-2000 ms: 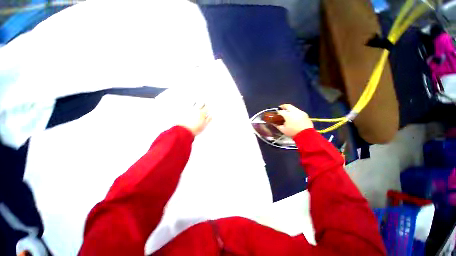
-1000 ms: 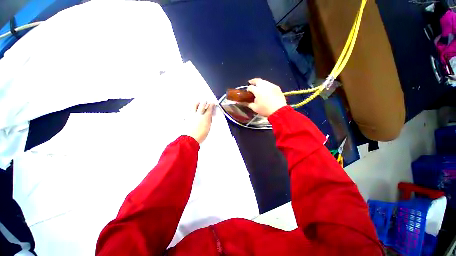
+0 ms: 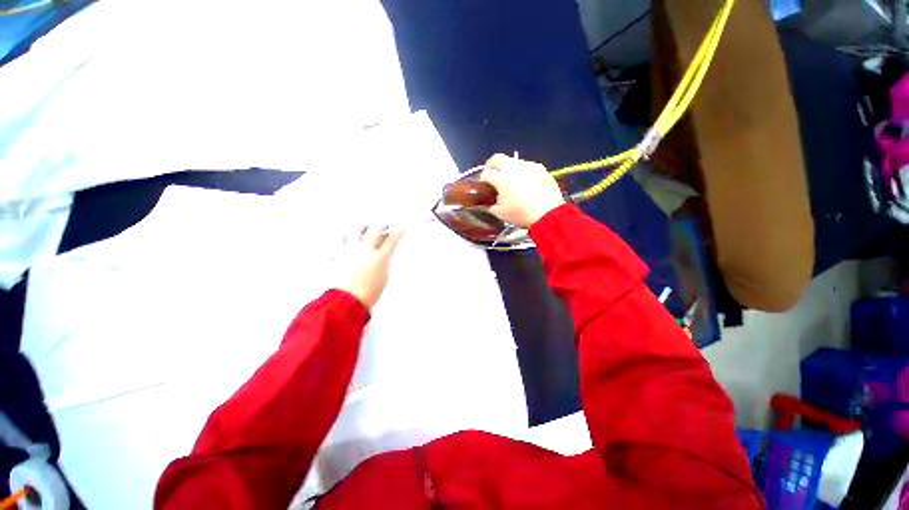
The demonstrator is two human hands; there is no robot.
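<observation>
A large white cut panel [image 3: 229, 309] lies flat on the navy-covered table. My right hand [image 3: 523, 189] is shut on the brown handle of the steam iron [image 3: 478, 224]. The iron's tip points left, over the panel's right edge. My left hand [image 3: 367, 264] lies on the panel, left of the iron, fingers spread and overexposed against the white. It holds nothing that I can see. I cannot make out any tape at the edge.
White cut pieces [image 3: 229, 80] lie at the far side. Yellow hoses [image 3: 688, 90] run from the iron up past a brown pressing board [image 3: 753, 169]. Small scissors [image 3: 688, 321] lie at the right table edge. The tape roll [image 3: 40, 483] is at lower left, a blue basket [image 3: 787, 463] at lower right.
The iron in my right hand has moved left from the navy cloth onto the panel's edge. My left hand has drawn back to the left. The camera view has shifted.
</observation>
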